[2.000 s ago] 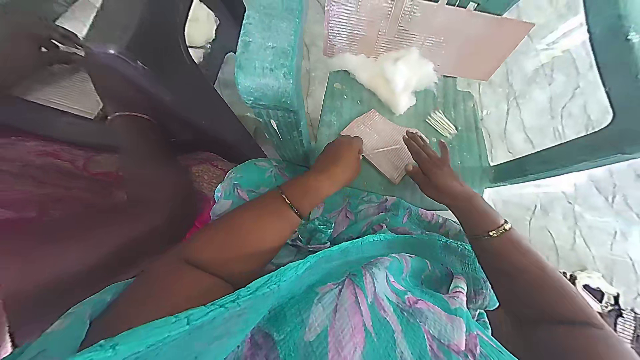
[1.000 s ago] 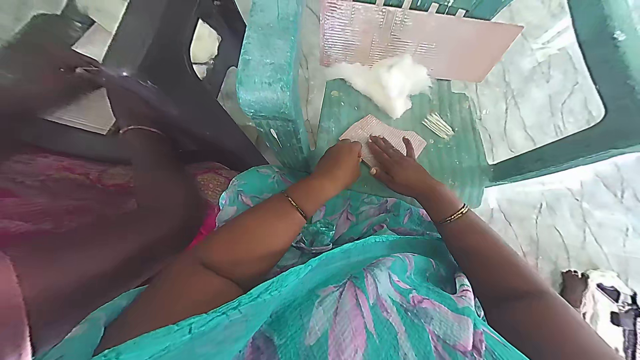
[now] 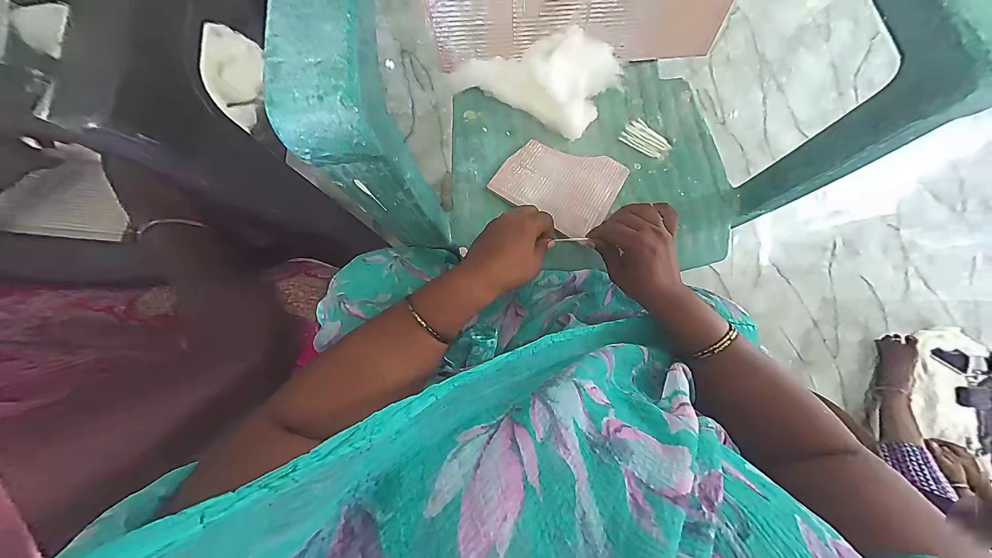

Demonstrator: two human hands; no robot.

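Between my left hand (image 3: 515, 246) and my right hand (image 3: 639, 246) stretches a thin white cotton wick (image 3: 571, 239), its ends pinched in the fingertips of both. Just beyond the fingers, a pinkish ribbed sheet (image 3: 564, 184) lies on the green plastic chair seat (image 3: 697, 186). A fluffy heap of white cotton (image 3: 554, 77) rests farther back on the seat. To its right is a small pile of finished-looking white wicks (image 3: 645, 139), lying side by side.
A larger pink ribbed board (image 3: 659, 27) stands behind the cotton. Green chair arms (image 3: 325, 85) flank the seat. At left, another person's arm (image 3: 209, 310) reaches over a dark chair (image 3: 147, 70) with a ribbed sheet (image 3: 66, 194). Another person's foot (image 3: 897, 360) shows at lower right.
Both hands were on the small ribbed sheet; now they are nearer my lap, off most of it, with the thin wick visible between them.
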